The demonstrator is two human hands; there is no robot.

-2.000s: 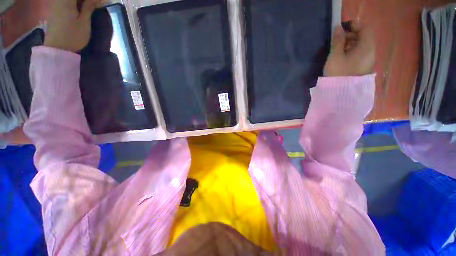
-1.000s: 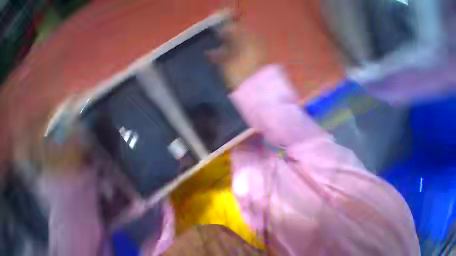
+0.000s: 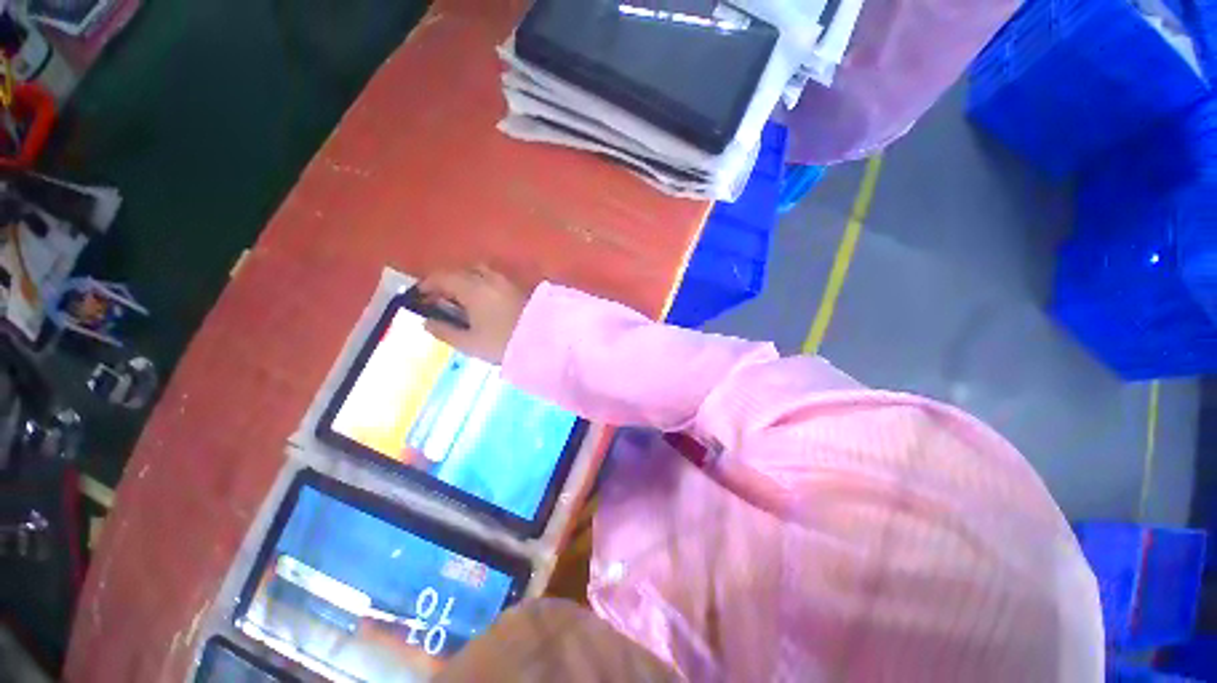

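A lit tablet (image 3: 461,420) with an orange, white and blue picture lies on a pale foam sleeve on the bench. My right hand (image 3: 474,310) is at its upper left corner, fingers curled over the edge, with a small black item at the fingers. A second lit tablet (image 3: 360,574) beside it shows a blue picture and large digits. A third tablet (image 3: 240,664), dark, is cut off by the bottom edge. My left hand is not in view.
A stack of sleeved tablets (image 3: 641,67) stands farther along the red-orange bench (image 3: 387,180). Another person's sleeve (image 3: 894,74) is beside it. Blue bins (image 3: 1134,267) stand on the grey floor. A dark green surface (image 3: 174,174) holds small parts at left.
The view has swung round to the right and the blur is gone. Two tablets that were dark are now lit. My left hand has left the picture.
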